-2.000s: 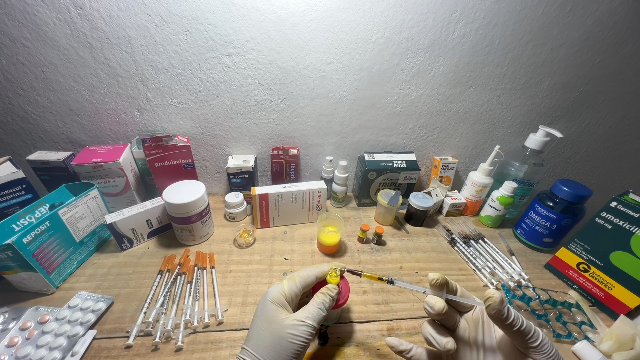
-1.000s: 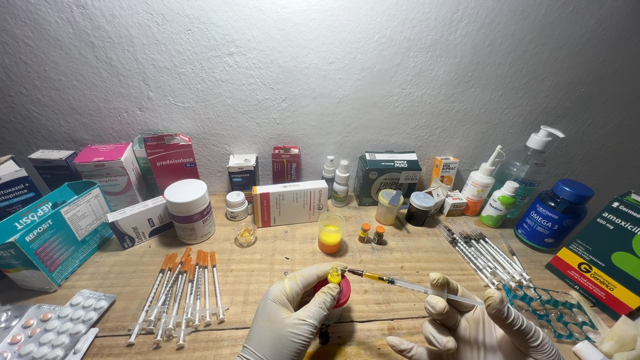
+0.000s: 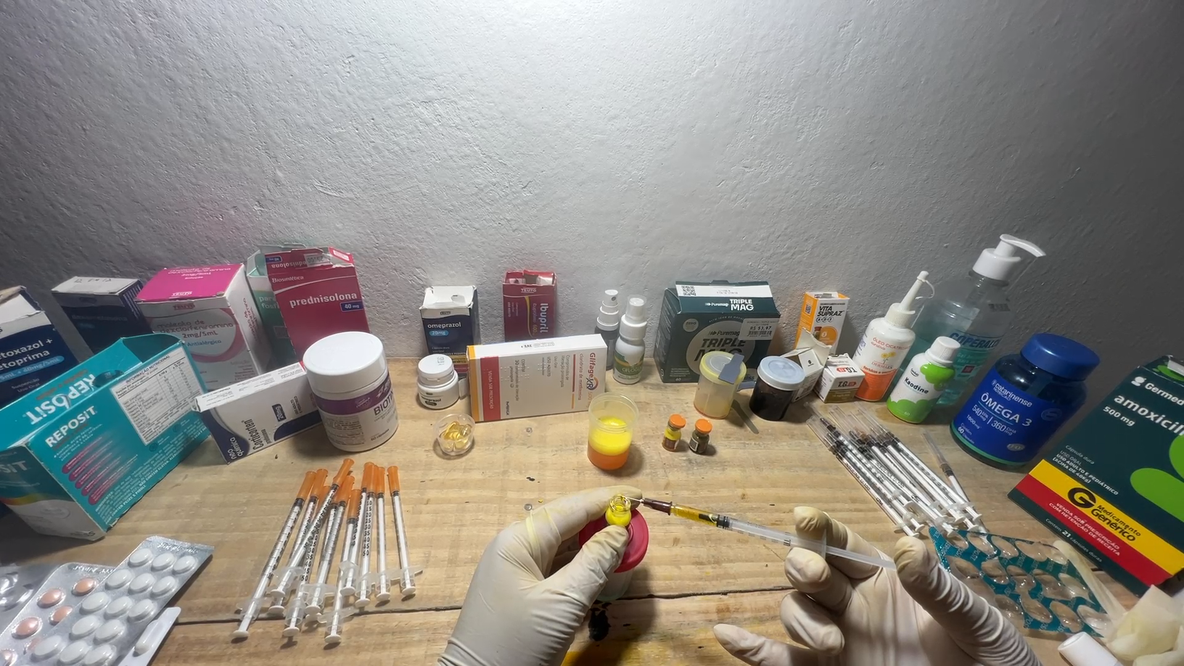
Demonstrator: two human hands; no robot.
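My left hand (image 3: 546, 578), in a pale latex glove, pinches a small glass vial (image 3: 619, 511) of yellow liquid between thumb and forefinger. The vial is above a red-rimmed container (image 3: 635, 546), partly hidden by the hand. My right hand (image 3: 860, 592), gloved too, holds a thin syringe (image 3: 740, 524) by its flange and plunger end. Yellow liquid and a darker part show in the syringe barrel, whose needle end points left at the vial's mouth. Beyond the hands stand a clear cup (image 3: 611, 435) of yellow and orange liquid and two small orange-capped vials (image 3: 673, 432).
Orange-capped syringes (image 3: 338, 546) lie at left, near tablet blister packs (image 3: 92, 601). More syringes (image 3: 893, 467) and a teal blister pack (image 3: 1017, 573) lie at right. Medicine boxes (image 3: 536, 377), a white jar (image 3: 350, 388), a blue-capped bottle (image 3: 1022, 398) and a pump bottle (image 3: 971, 314) line the wall side.
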